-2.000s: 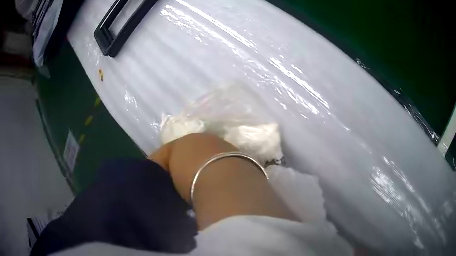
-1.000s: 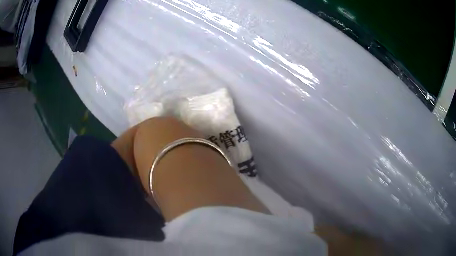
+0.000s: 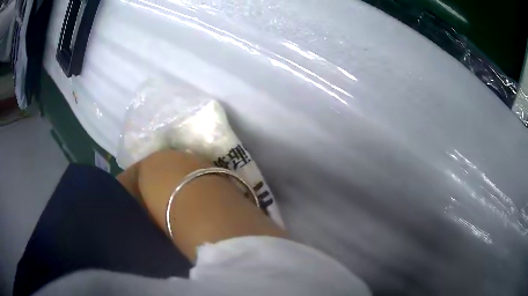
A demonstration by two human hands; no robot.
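Observation:
My left hand (image 3: 153,173) is bare and bent over at the wrist, low left of centre. A silver bangle (image 3: 215,171) circles the forearm behind it. The fingers are hidden, so what they hold, if anything, cannot be told. A crumpled clear and white plastic bag (image 3: 200,130) with black Chinese characters lies beside and partly behind the hand and forearm, on the white bench sheet (image 3: 324,139). My right hand is not in view.
A black rectangular frame (image 3: 78,43) lies on the sheet at the upper left. A dark green surface (image 3: 492,29) with crinkled clear film (image 3: 463,49) is at the upper right. Dark blue cloth (image 3: 87,225) fills the lower left.
The view has shifted, so the frame, bag and forearm appear farther left. More of the bag's printing shows than at first. A skin-coloured patch at the lower right a second ago is gone.

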